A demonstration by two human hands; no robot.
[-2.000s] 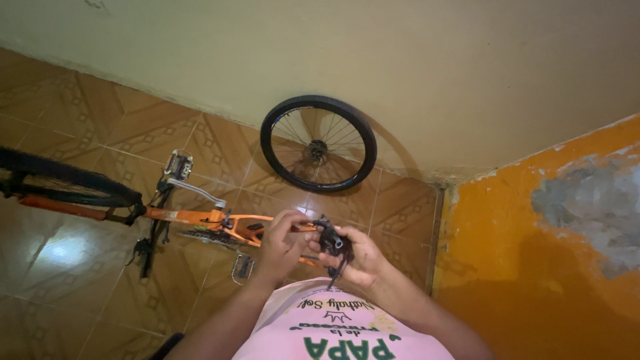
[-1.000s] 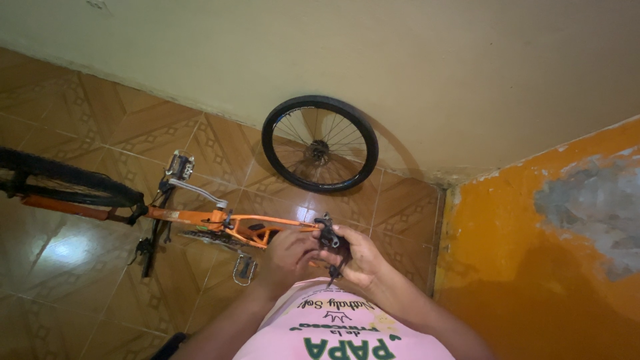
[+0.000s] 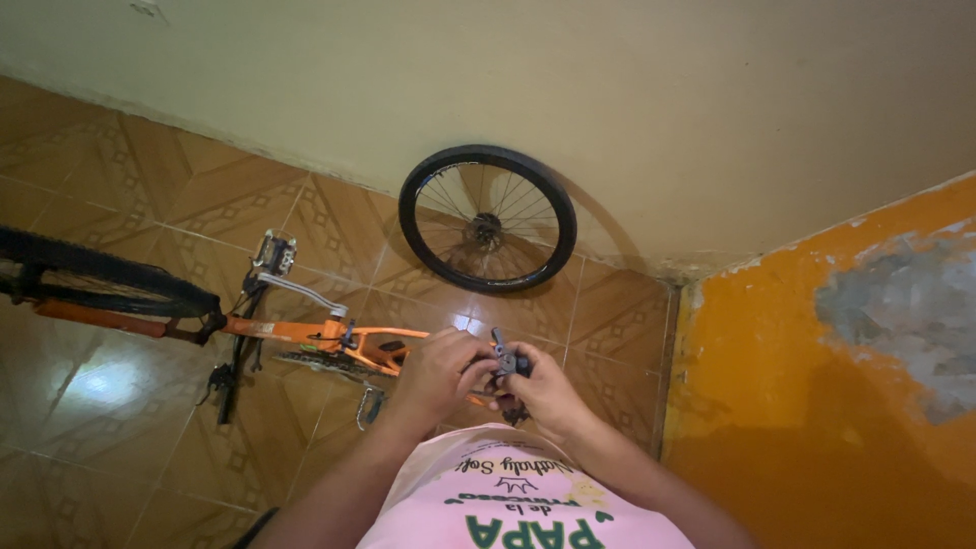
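Observation:
Near the rear end of an orange bicycle frame (image 3: 290,330), my right hand (image 3: 547,389) grips a dark metal bicycle part (image 3: 506,363), which looks like a rear derailleur. My left hand (image 3: 442,374) touches the part's left side with its fingertips, thumb and forefinger close together. A small lever-like piece sticks up from the part between the hands, and more dark metal hangs below, by my right fingers. The frame stands upside down or tilted, I cannot tell which; its rear end is partly hidden behind my left hand.
A detached bicycle wheel (image 3: 565,229) leans on the pale wall (image 3: 488,76) ahead. At the left are the bicycle's other wheel (image 3: 99,278), a pedal (image 3: 275,252), a crank arm and the handlebar (image 3: 232,374). An orange wall (image 3: 762,396) rises at the right from the tiled floor (image 3: 229,450).
The dark part has turned in my hands, and its small lever-like piece now points up. Both hands stay close together at the frame's rear end. The loose wheel has not moved.

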